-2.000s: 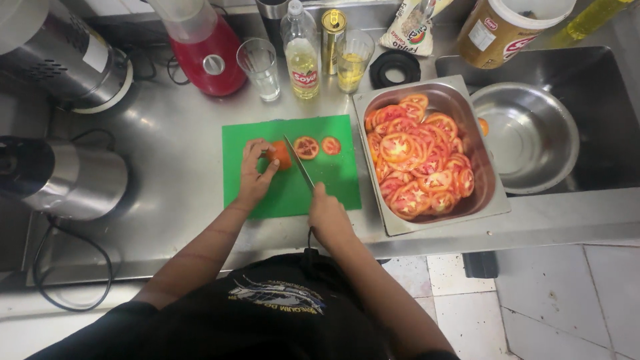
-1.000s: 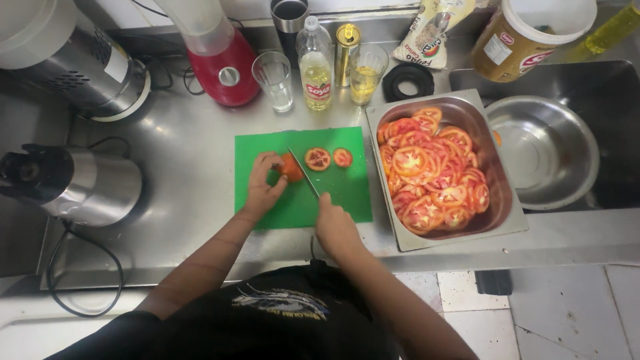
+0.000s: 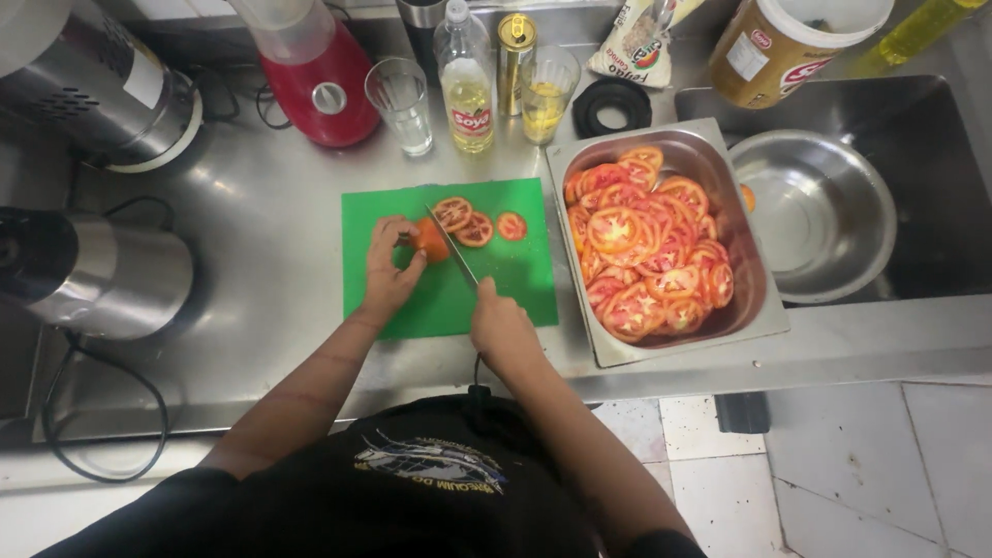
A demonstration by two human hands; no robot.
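Note:
My left hand [image 3: 393,267] grips a partly cut tomato [image 3: 431,241] on the green cutting board [image 3: 511,294], thumb and fingers on either side of it. In my right hand [image 3: 505,322] is a kitchen knife [image 3: 459,256]; its blade lies at the tomato's right side, tip pointing up and left. Just right of the blade, two tomato slices [image 3: 474,229] overlap, and a smaller slice [image 3: 511,225] lies apart from them. A steel pan [image 3: 744,232] beside the board holds many tomato slices [image 3: 659,240].
Behind the board stand a red blender [image 3: 329,85], a glass [image 3: 403,108], a Soya oil bottle [image 3: 467,93], a golden can [image 3: 514,66] and a second glass [image 3: 546,101]. A steel bowl [image 3: 814,225] sits in the sink [image 3: 922,186] at right; a steel appliance [image 3: 124,275] stands left.
Another slice has come off the tomato and now lies overlapping the one beside the blade. My hands remain on the tomato and the knife.

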